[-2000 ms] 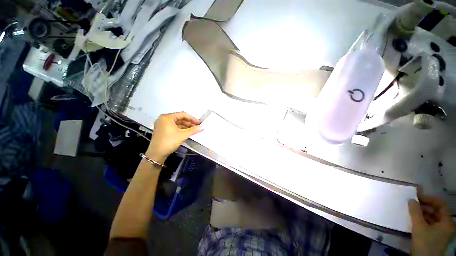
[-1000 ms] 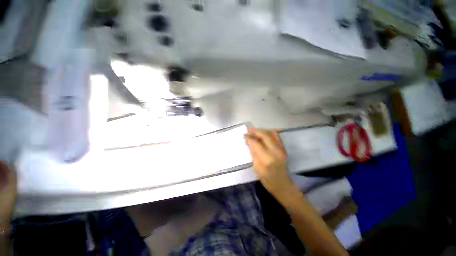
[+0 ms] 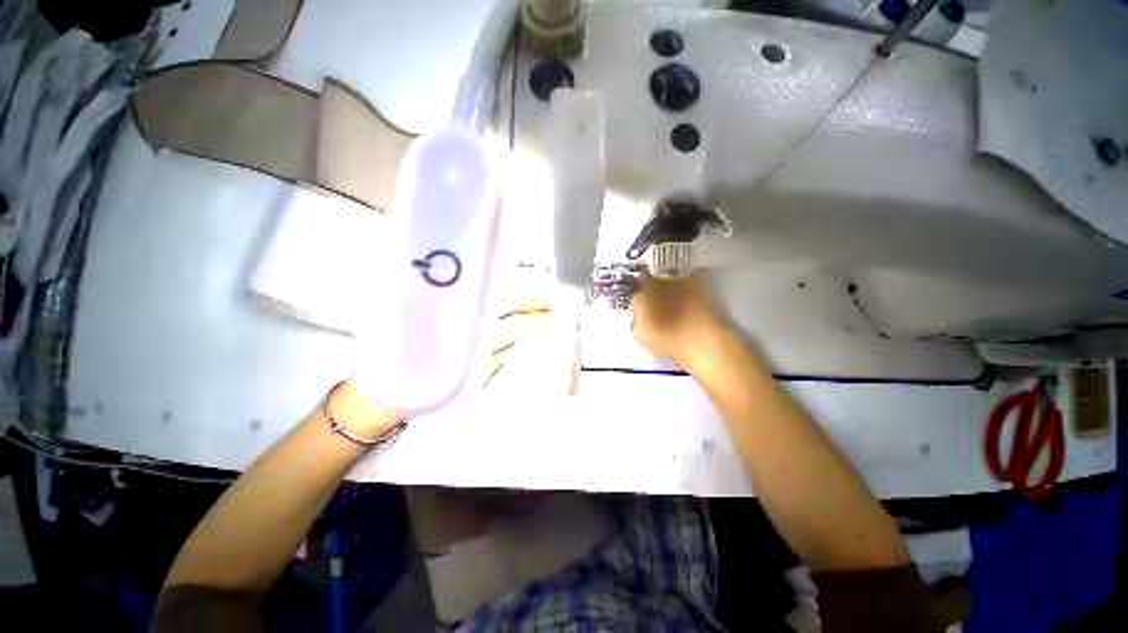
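My left hand (image 3: 510, 336) is partly hidden behind the lamp paddle; its fingers show in the glare, left of the presser foot (image 3: 615, 284). Whether they grip cloth cannot be told. My right hand (image 3: 672, 317) is at the foot's right side, below the ribbed knob (image 3: 672, 257); its fingertips are unclear. The white band is mostly lost in glare; a short brownish edge (image 3: 575, 359) shows between the hands, below the foot.
The lamp paddle (image 3: 439, 266) hangs over the table at centre left. Taupe pieces (image 3: 235, 118) lie at upper left. The machine body (image 3: 866, 161) fills the upper right. Red-handled snips (image 3: 1024, 439) lie at the right beside a small tan box (image 3: 1091, 399). Blue cloth (image 3: 1039, 556) is below right.
The view has swung right, then partly back left. The band, earlier stretched between both hands along the front edge, no longer shows stretched out. Both hands are now close together at the presser foot.
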